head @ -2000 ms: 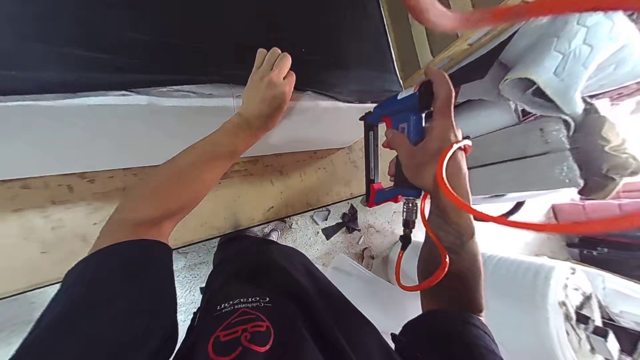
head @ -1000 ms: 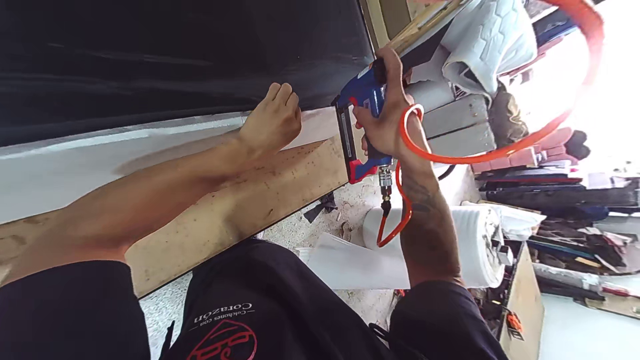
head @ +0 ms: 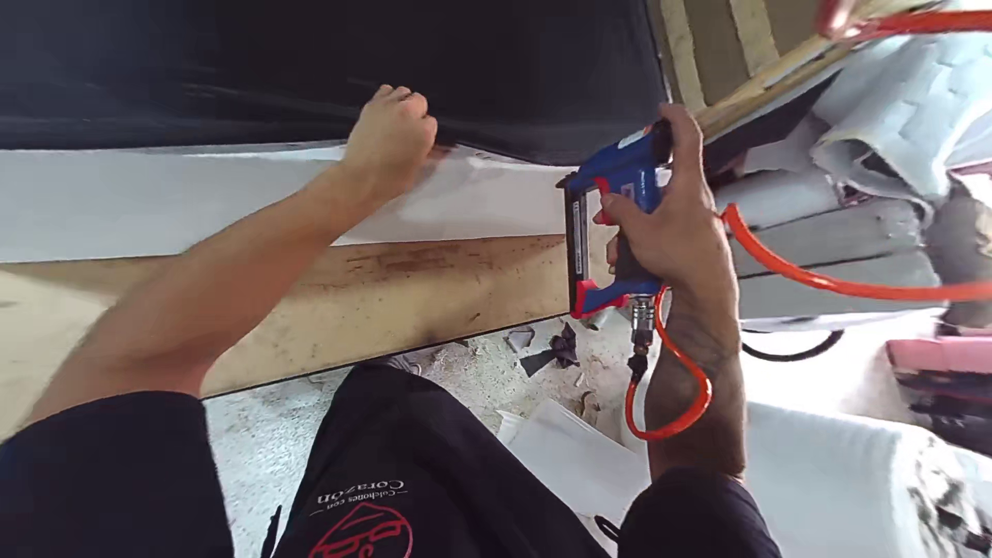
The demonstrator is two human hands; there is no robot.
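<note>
My right hand (head: 674, 209) is closed around a blue and red pneumatic staple gun (head: 620, 174), its nose at the edge of a black fabric sheet (head: 496, 70). An orange air hose (head: 690, 415) joins the metal coupling at the handle's base. My left hand (head: 391, 139) rests with curled fingers on the black fabric near its border, to the left of the stapler; whether it pinches the cloth is hard to tell. Below that border runs a strip of white material (head: 480, 198), and beneath this a wooden board (head: 434, 294).
Fabric scraps (head: 558, 349) and a white sheet (head: 577, 457) lie on the floor. At the lower right stands a large white roll (head: 821, 480). Grey padded pieces (head: 845, 256) are stacked at the right, under quilted fabric (head: 899, 101). A wooden frame (head: 767, 77) shows at the upper right.
The view has shifted. My left hand now lies farther onto the black fabric, away from the white strip, than one second ago. The staple gun has stayed in my right hand throughout.
</note>
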